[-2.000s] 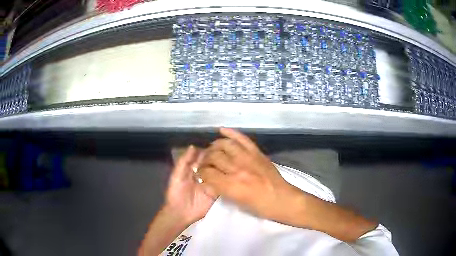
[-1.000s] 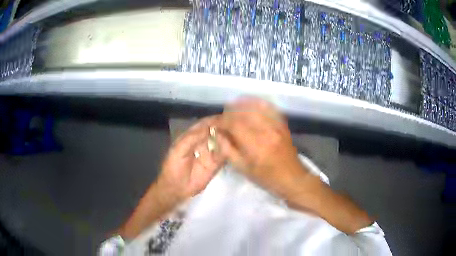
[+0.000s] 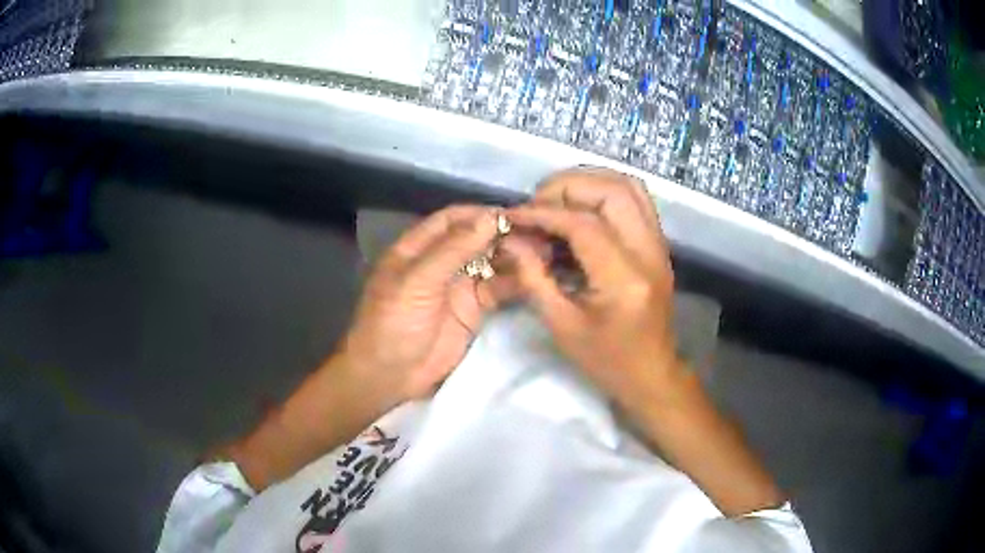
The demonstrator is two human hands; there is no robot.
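My left hand (image 3: pixel 416 297) is palm up in front of my body, fingers curled around several tiny white-cream connectors (image 3: pixel 478 266). One more small connector (image 3: pixel 502 224) shows at the tip of its fingers, where the fingers of my right hand (image 3: pixel 610 265) meet it. My right hand is curled, its back towards me; whether it grips a piece itself is hidden. Both hands are just on my side of the near conveyor rail (image 3: pixel 432 132). The PCB panel (image 3: pixel 648 92), dotted with blue parts, lies beyond the rail.
The cream line bed (image 3: pixel 259 38) shows left of the panel. Another panel (image 3: pixel 956 254) is at the far right, one at the upper left. Green components (image 3: pixel 967 97) lie beyond the far rail. Blue objects stand on the dark floor at both sides.
The view has tilted down and turned, so the rail now slopes down to the right. My right hand has uncurled from over my left palm, and the fingertips meet at a small connector.
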